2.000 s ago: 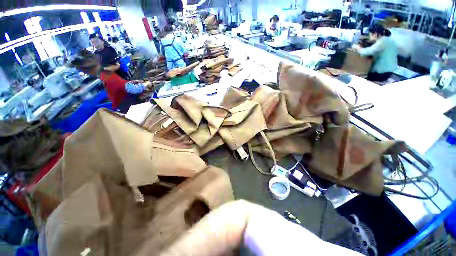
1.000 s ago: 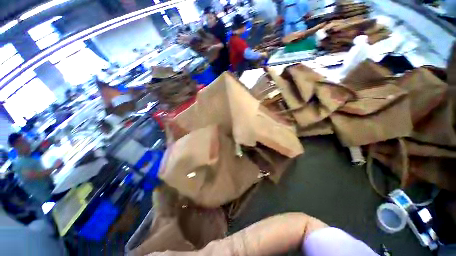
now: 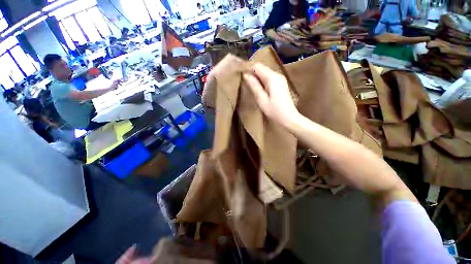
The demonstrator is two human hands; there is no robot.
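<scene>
A floppy tan bag (image 3: 279, 134) hangs in folds in the middle of the view. My right hand (image 3: 269, 95) grips its upper edge, and my forearm reaches in from the lower right in a pale purple sleeve. A thin strap loop (image 3: 285, 227) hangs below the bag. A small blurred part of my left hand (image 3: 130, 254) shows at the bottom edge, beside a brown fabric edge; its grip cannot be made out.
The dark green-grey table (image 3: 335, 227) lies below. More tan bags (image 3: 413, 113) are piled at the right, with a pale webbing tab (image 3: 433, 194). A grey-edged container (image 3: 165, 203) holds tan fabric. Blue crates (image 3: 129, 160) and a seated person (image 3: 69, 98) are at the left.
The view has turned left. My right hand has come up from the bottom edge and now grips the bag, which is raised and folded. The white roll has left the view.
</scene>
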